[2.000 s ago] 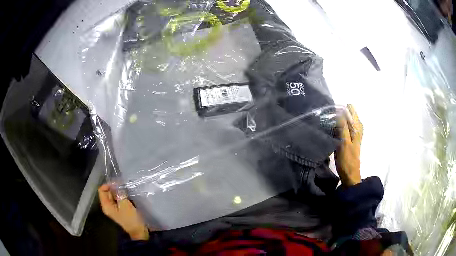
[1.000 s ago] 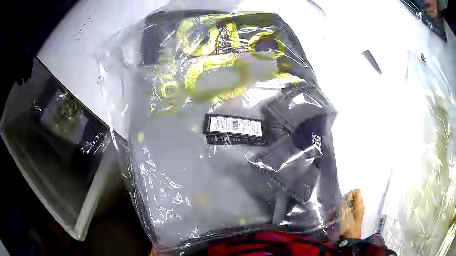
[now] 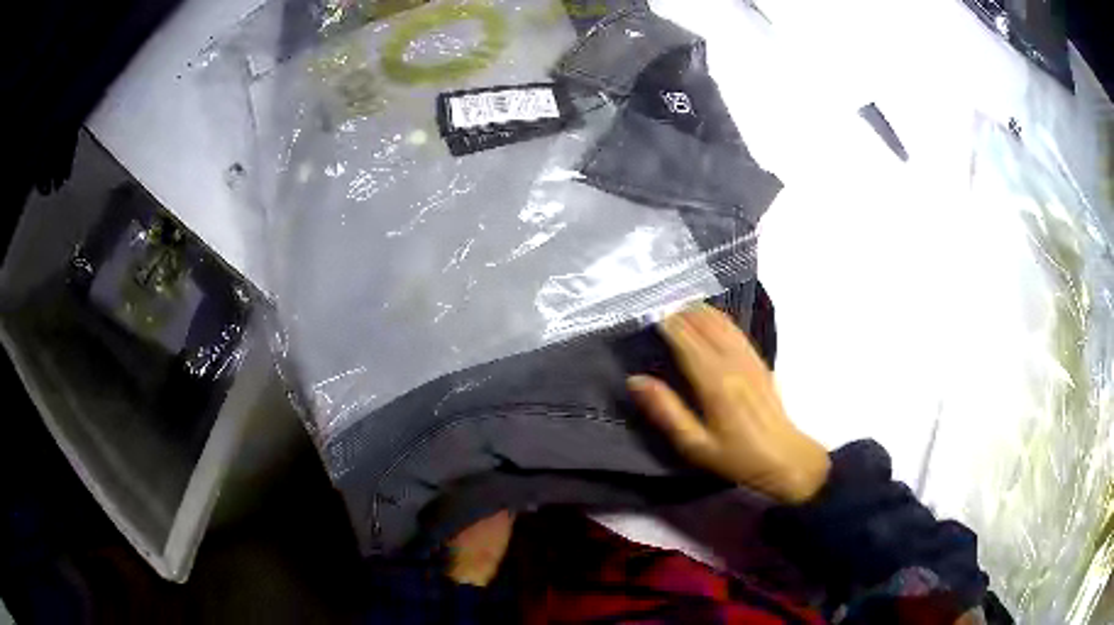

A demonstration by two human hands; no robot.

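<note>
A dark grey garment (image 3: 550,440) lies on the table, partly in a clear polybag (image 3: 415,256) with yellow-green print. The bag's ridged opening edge slants across the garment; the near part is outside it. A pale sheet, the collar and a barcode label (image 3: 503,108) show farther up. My right hand (image 3: 733,397) is on the garment at the opening edge, fingertips by the edge and thumb apart; its grip is unclear. My left hand (image 3: 480,546) is at the garment's near edge, its fingers hidden.
A grey bin (image 3: 183,519) at the left holds a bagged dark garment (image 3: 153,287). Glossy clear bags with yellow-green print (image 3: 1038,379) lie at the right. A small dark strip (image 3: 882,131) lies on the white table (image 3: 855,305) at the upper right.
The bag and garment now sit farther up the view, with the garment's near part uncovered. My right hand has moved from the right side onto the opening edge. My left hand has come into view.
</note>
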